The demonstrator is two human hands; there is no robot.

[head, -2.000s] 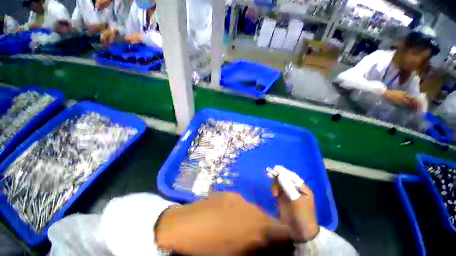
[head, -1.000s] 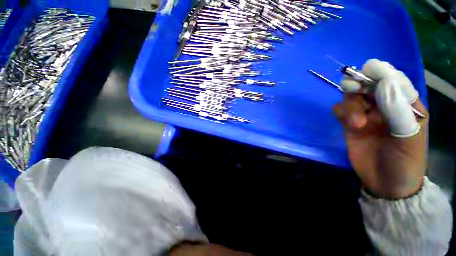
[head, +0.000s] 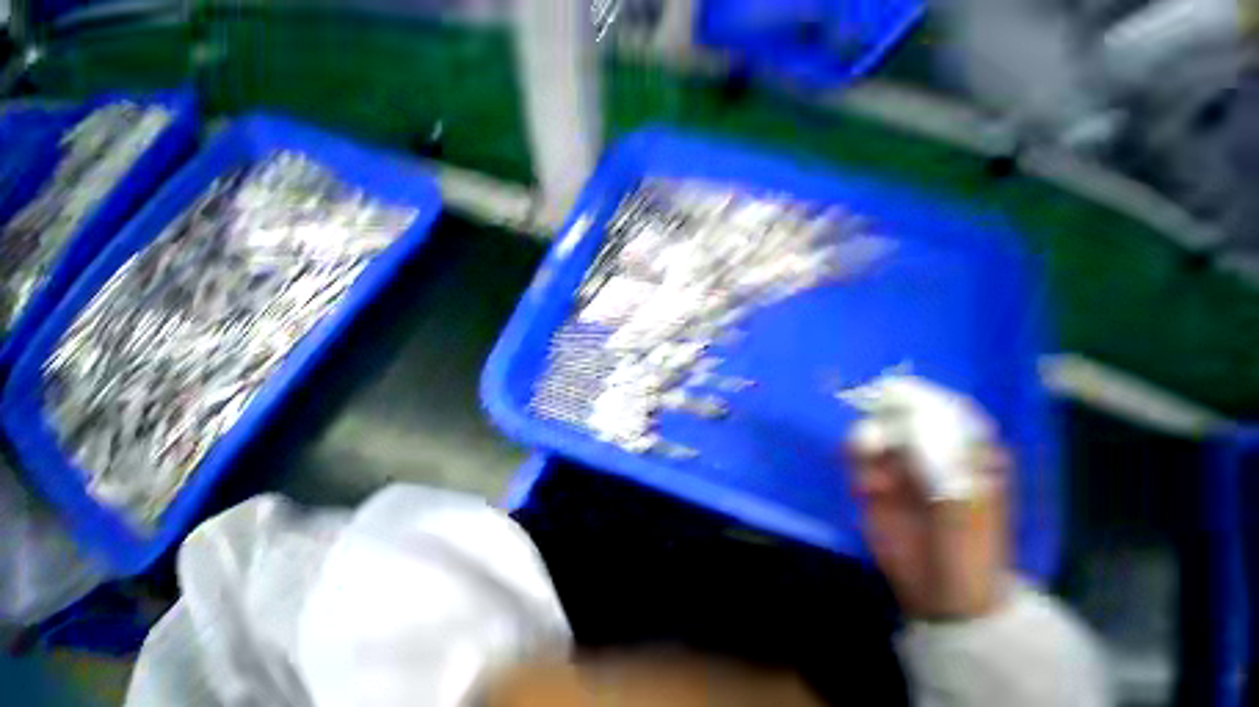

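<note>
A shallow blue tray (head: 815, 477) lies in front of me, with slim metal shafts (head: 690, 276) massed over its left and back part. My right hand (head: 939, 483), with white finger cots, is raised over the tray's right part. Its fingers are closed on a slim metal shaft (head: 859, 395); only a blurred pale end shows beyond the fingertips. My left hand (head: 649, 684) is blurred and cut off by the bottom edge. Its fingers and anything in them are hidden.
Another blue tray (head: 311, 394) full of metal shafts stands at the left, with one more beyond it. A dark opening lies below the work tray. A green conveyor side (head: 373, 83) and white post (head: 559, 124) are behind. A blue tray edge (head: 1226, 553) shows at right.
The view dipped close to the work tray, then pulled back and blurred. My right hand still holds a shaft over the tray. My left hand has dropped from beside it to the bottom edge.
</note>
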